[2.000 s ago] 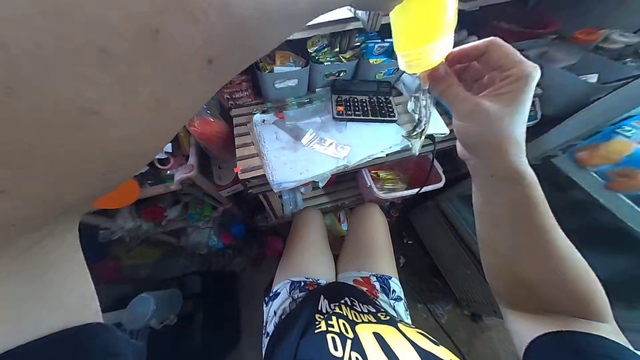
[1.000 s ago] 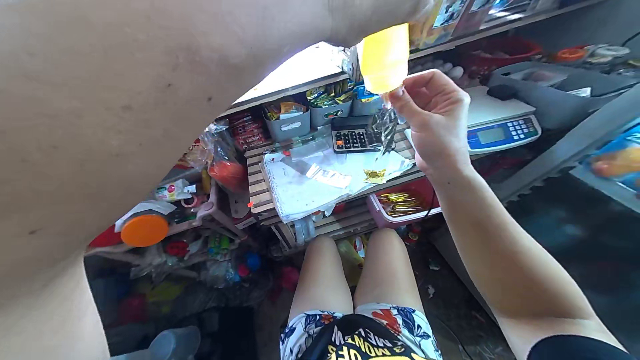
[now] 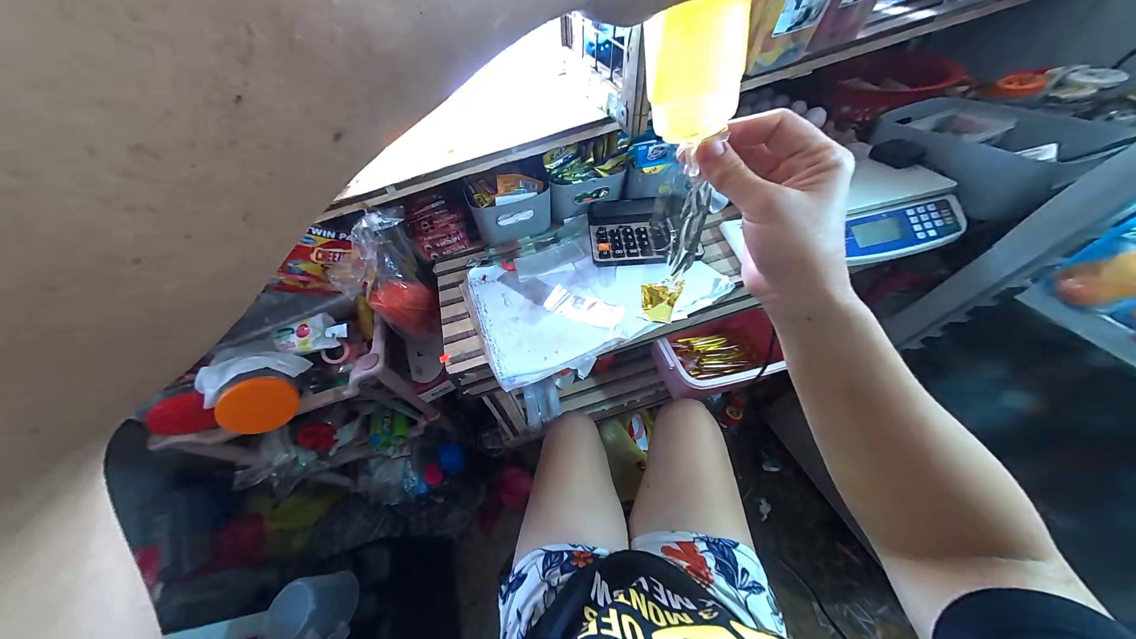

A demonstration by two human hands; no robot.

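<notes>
A plastic bag of yellow liquid or similar stuff (image 3: 697, 67) hangs upright at the top centre, its lower end narrowing to a clear plastic tail (image 3: 690, 222). My right hand (image 3: 781, 191) pinches it between thumb and finger where the yellow part meets the tail. The left arm crosses the upper left, close to the camera; the left hand itself is out of the frame. Below the tail, a small gold foil piece (image 3: 660, 300) lies on white paper sheets (image 3: 532, 333) on a slatted wooden table (image 3: 461, 328). A black calculator (image 3: 626, 235) sits behind the papers.
Grey baskets of packets (image 3: 510, 219) line the table's back. A digital scale (image 3: 905, 231) stands at right, near a grey bin (image 3: 1074, 142). Under the table is a pink-rimmed container with gold sachets (image 3: 710, 382). An orange-lidded jar (image 3: 256, 404) stands on a rack at left.
The view has shifted, bringing the scale into sight. The gold foil piece shows on the papers since one second ago. My right hand keeps its pinch below the yellow part.
</notes>
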